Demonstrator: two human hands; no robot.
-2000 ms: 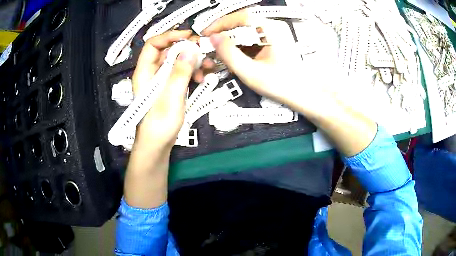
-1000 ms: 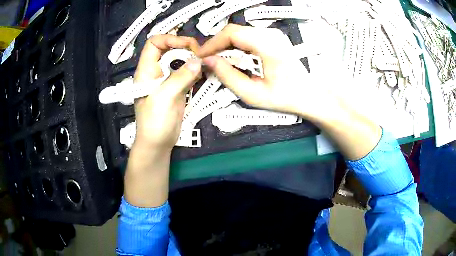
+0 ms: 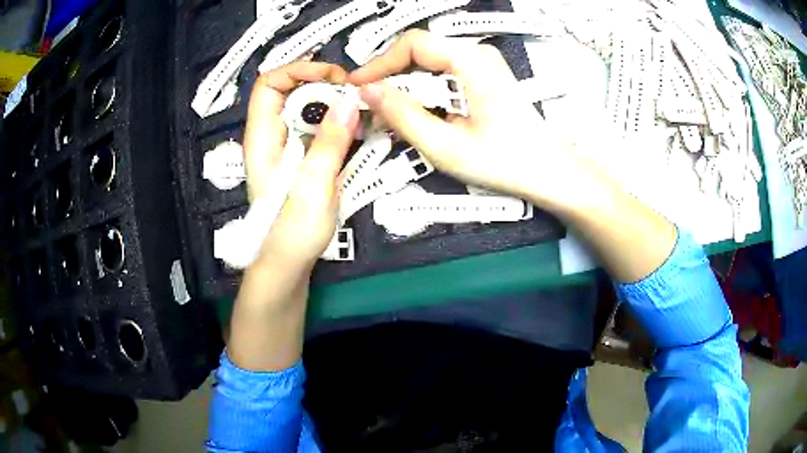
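Note:
My left hand (image 3: 296,186), bare, holds a round white watch case (image 3: 303,108) with a dark centre between thumb and fingers. A white strap runs down from the case across the palm. My right hand (image 3: 469,124), bare, pinches a short buckle-side strap (image 3: 416,88) at the case's right edge; its square frame end points right under the palm. The exact joint of strap and case is hidden by the fingertips. Both hands are over the black foam tray (image 3: 442,241), which holds several white strapped watches, one lying flat (image 3: 460,209) near the front edge.
A second black foam tray (image 3: 168,336) with strapless round cases stands at the left. A heap of white straps (image 3: 655,106) lies on white paper at the right. Greyish strips (image 3: 783,97) lie on another sheet at the far right. The green mat (image 3: 425,287) edge runs along the front.
Over two seconds the case turned to show its dark centre. Since a second ago, the long strap has swung from pointing left to pointing down. Both hands still pinch where strap and case meet.

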